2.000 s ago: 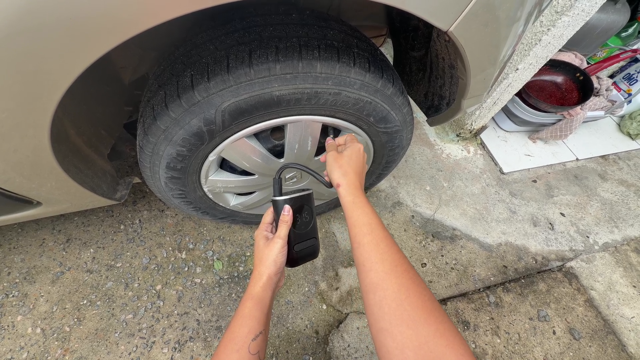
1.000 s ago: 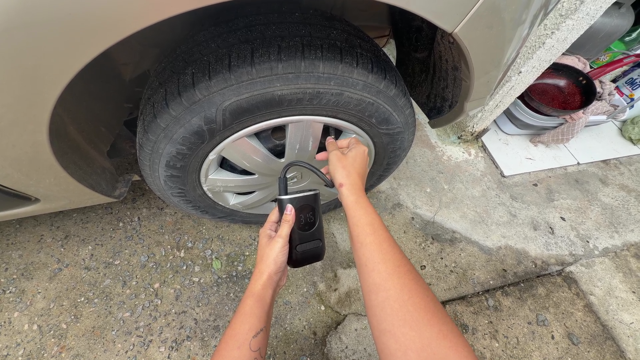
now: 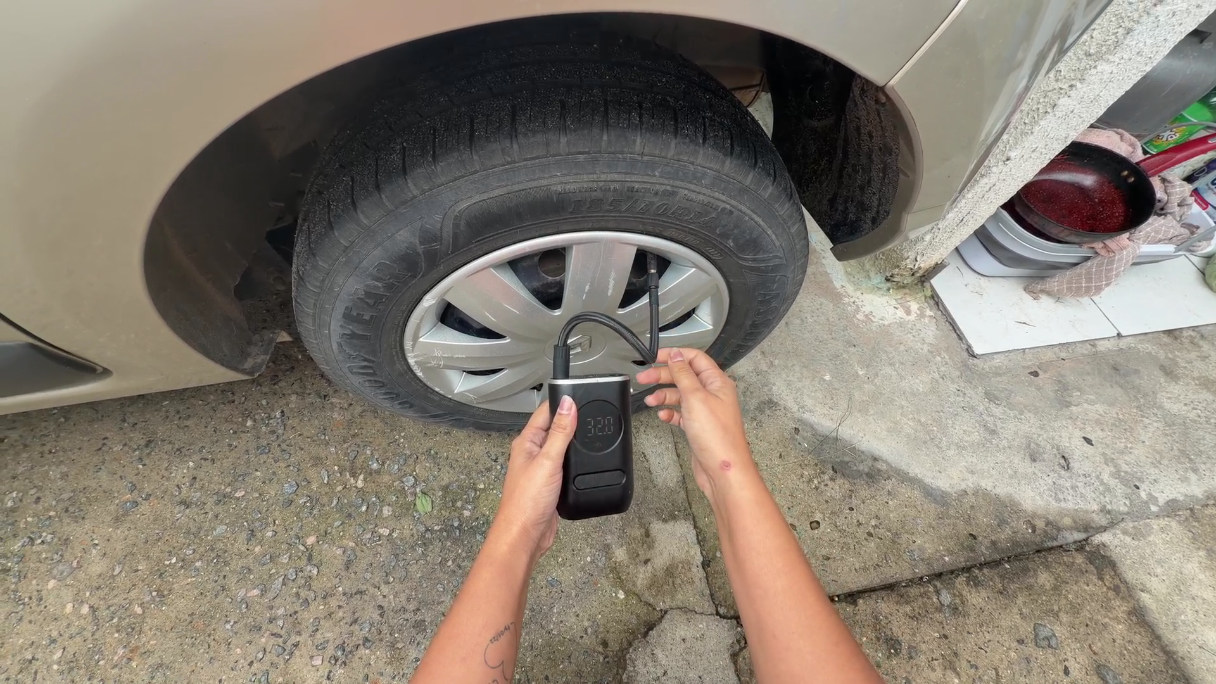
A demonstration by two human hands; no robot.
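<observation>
My left hand [image 3: 540, 470] holds a black portable tire inflator [image 3: 598, 489] upright, thumb on its front edge. Its round display is lit with digits. A black air hose [image 3: 617, 325] loops from the inflator's top and rises to the valve area near the upper right of the silver hubcap [image 3: 503, 299]. Beside the inflator's top right corner is my right hand [image 3: 698, 404], fingers slightly bent and apart, just below the hose's bend, with nothing gripped. The black car tire [image 3: 541, 180] stands on the ground behind both hands.
The beige car's fender [image 3: 123, 114] arches over the wheel. Rough concrete [image 3: 285, 532] with cracks lies below. At the right, past a rough wall edge [image 3: 1035, 123], a red-coated frying pan [image 3: 1083, 195] and a checkered cloth [image 3: 1092, 271] rest on a gray plastic tub [image 3: 997, 249] over white tiles [image 3: 1016, 313].
My right hand has come away from the hose end near the valve and moved down toward the inflator. The hose stays up at the wheel. The display digits now show clearly.
</observation>
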